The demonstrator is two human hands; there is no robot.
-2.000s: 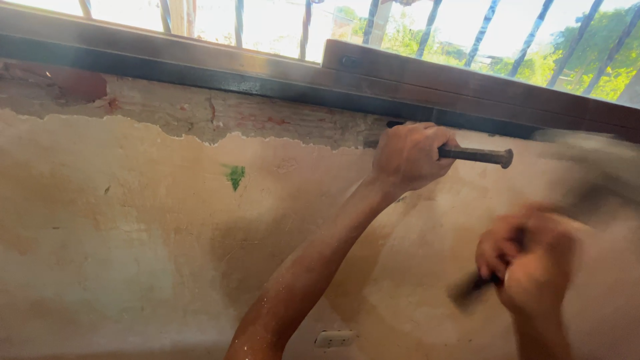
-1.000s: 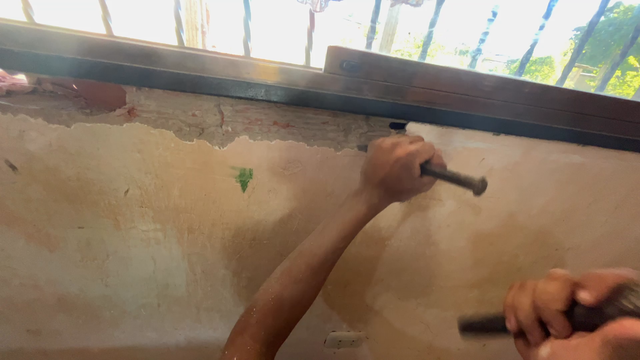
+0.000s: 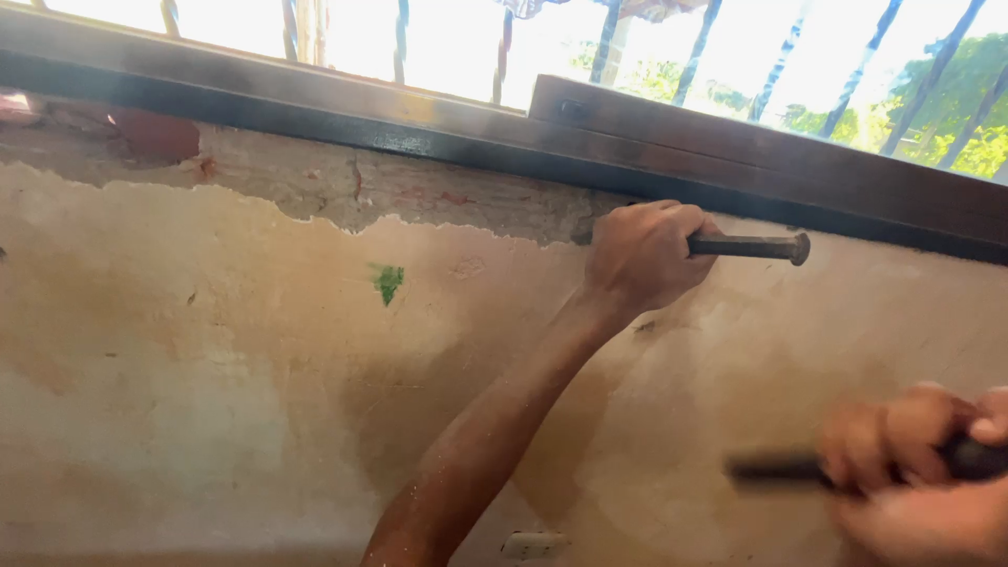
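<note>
My left hand (image 3: 650, 256) is closed around a metal cold chisel (image 3: 752, 247) just under the window frame. The chisel's flared striking head points right; its tip is mostly hidden by the hand, near the edge of the chipped plaster. Low at the right edge, my right hand (image 3: 906, 457) grips a dark handle (image 3: 776, 468), blurred by motion, whose other end lies outside the view. A band of bare, rough masonry (image 3: 441, 185) runs left of my left hand, above the ragged edge of the painted plaster wall (image 3: 236, 315).
The dark window frame (image 3: 472, 150) slants across the top, with a raised brown section (image 3: 709, 134) at the right. Twisted metal bars (image 3: 606, 39) stand behind it. An electrical outlet plate (image 3: 535, 545) sits low on the wall, beside my left forearm. A green mark (image 3: 388, 283) shows on the plaster.
My right hand has moved from nearer the chisel, with a blurred tool head beside it two seconds ago, to the lower right edge. My left hand has kept hold of the chisel, whose angle has shifted.
</note>
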